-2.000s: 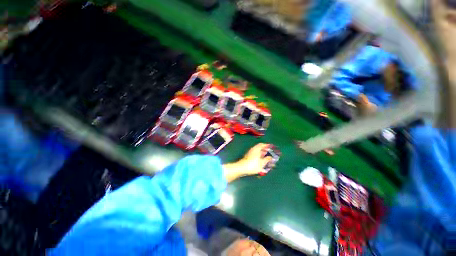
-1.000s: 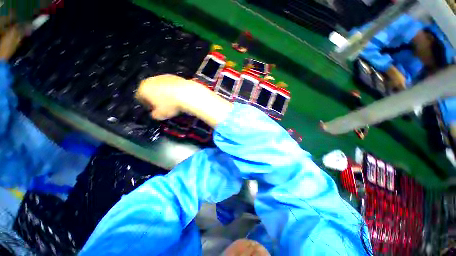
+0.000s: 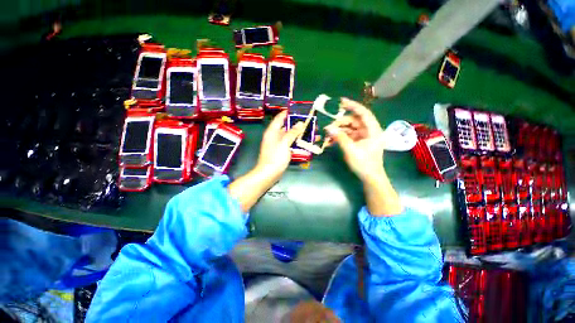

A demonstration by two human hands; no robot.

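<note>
A thin pale frame piece (image 3: 320, 104) with a large opening is held up between my two hands. My left hand (image 3: 277, 140) pinches its left side. My right hand (image 3: 358, 135) holds its right side. A red phone unit with a dark screen (image 3: 301, 126) lies on the bench behind the frame piece, partly hidden by it and by my left fingers. Red-edged units with dark screens (image 3: 213, 81) lie in two rows at the left, with yellow-orange tails at their ends.
A white rounded item (image 3: 400, 135) and a small red pile (image 3: 439, 153) are right of my right hand. A tray of red housings (image 3: 504, 183) lies further right. A black tray (image 3: 63, 120) is at the left. A grey post (image 3: 435, 44) and a lone unit (image 3: 449, 69) are beyond.
Both hands are now together at the centre with the pale frame piece between them. One second ago an arm reached left over the piles. The camera view has turned and looks steadier.
</note>
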